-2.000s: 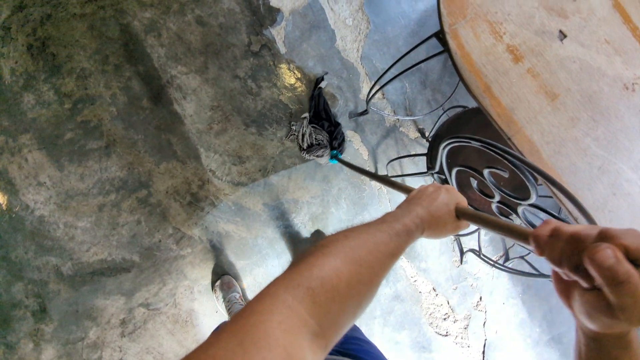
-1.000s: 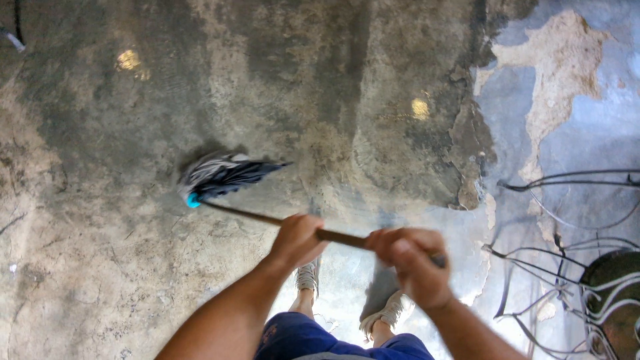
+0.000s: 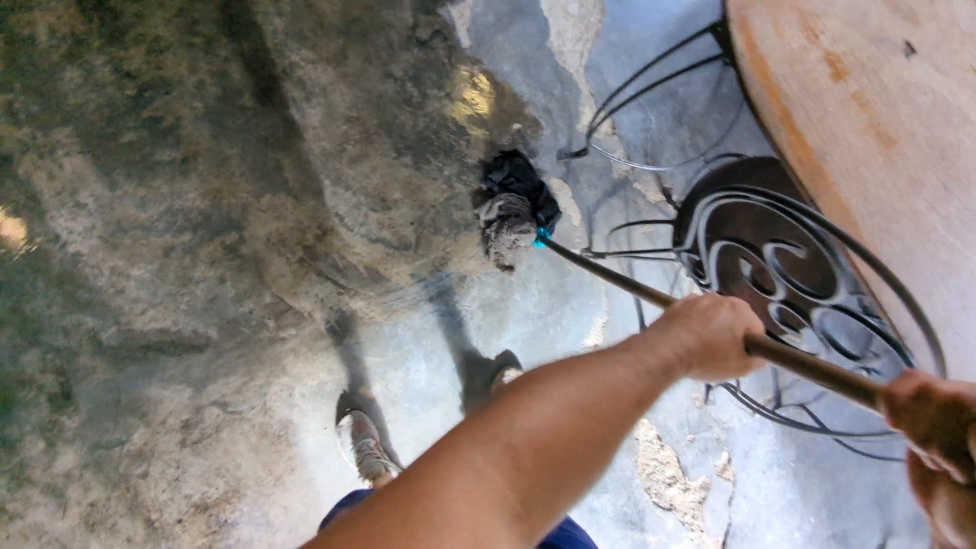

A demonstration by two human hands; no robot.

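Note:
A string mop's grey and black head (image 3: 515, 202) lies on the concrete floor at the upper middle, with a turquoise collar (image 3: 542, 237) joining it to a long brown handle (image 3: 816, 372). My left hand (image 3: 717, 335) is closed around the middle of this handle, its forearm crossing the lower part of the view. Farther up the handle, at the right edge, my right hand (image 3: 934, 427) grips it too, partly cut off by the frame. Behind the handle stands a metal chair with a scrollwork back (image 3: 770, 267), close to my left hand.
A round-edged wooden table top (image 3: 877, 130) fills the upper right, with curved black metal legs (image 3: 656, 80) beside it. The worn concrete floor (image 3: 191, 305) has flaked patches (image 3: 671, 473). My shoe (image 3: 364, 446) is at the lower left of centre.
A second ago the mop head lay well away from the chair, on the dark floor; now it is close to the chair and table. Both hands have kept hold of the handle. The view has shifted.

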